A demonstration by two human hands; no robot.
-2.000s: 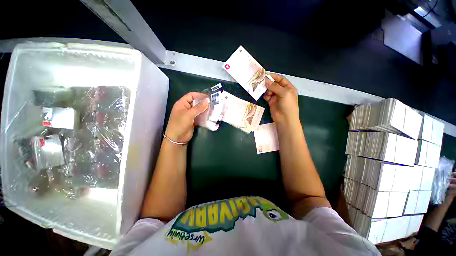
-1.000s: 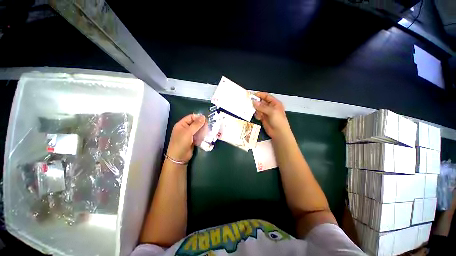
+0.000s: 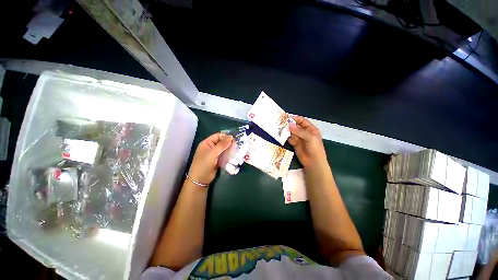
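Observation:
My right hand (image 3: 307, 141) holds a white-pink printed card (image 3: 270, 116) by its right end, tilted over the pale rail. My left hand (image 3: 212, 157) holds a bunch of small clear packets (image 3: 236, 155) with dark marks. A second printed card (image 3: 268, 156) lies below the held card, its left end beside the packets. A third card (image 3: 295, 186) lies on the dark green surface (image 3: 256, 213), partly hidden by my right forearm. Whether the packets touch the held card is unclear.
A white foam box (image 3: 177, 123) with bagged stock (image 3: 117, 169) stands at left. Tall white card stacks (image 3: 431, 219) stand at right. Beyond the pale rail (image 3: 349, 135) is the dark belt (image 3: 327, 71), with pale pieces (image 3: 45, 23) at far left. A metal brace (image 3: 144, 46) slants at upper left.
The view has shifted. Both hands still hold their items close together. The pale piece seen on the belt at right is gone from there, and pale pieces now show at upper left.

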